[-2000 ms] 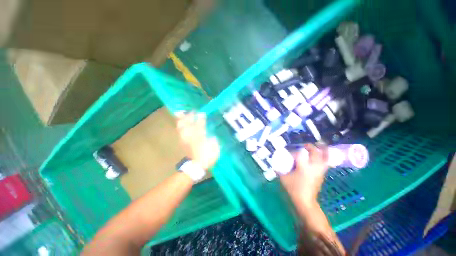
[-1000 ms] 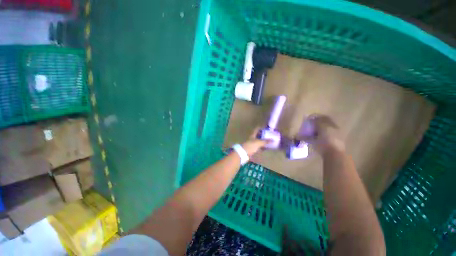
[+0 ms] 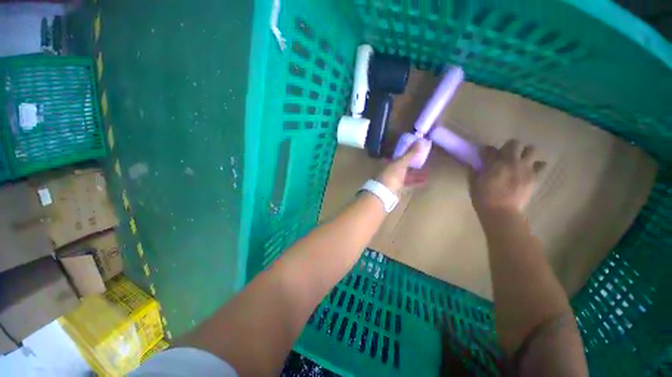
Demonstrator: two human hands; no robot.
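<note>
My left hand (image 3: pixel 407 171), with a white band at the wrist, holds a lilac mini fan (image 3: pixel 440 101) by its head; its stick points up and right. My right hand (image 3: pixel 507 175) is at the end of a second lilac fan (image 3: pixel 458 147), whose stick crosses near the first one's head. The fingers of this hand are partly spread and its grip is partly hidden. A white fan (image 3: pixel 354 131) and a black fan (image 3: pixel 379 124) lie side by side at the left wall on the brown cardboard pad (image 3: pixel 582 158) in the green crate (image 3: pixel 258 147).
Green floor (image 3: pixel 177 147) with a yellow dashed line lies left of the crate. Beyond it are another green crate (image 3: pixel 55 140), cardboard cartons (image 3: pixel 74 213) and a yellow crate (image 3: pixel 136 324). The crate's slotted walls surround both hands.
My left hand has moved up and right with its lilac fan, nearer the black fan. My right hand has shifted slightly right and up; its fan now shows clearly.
</note>
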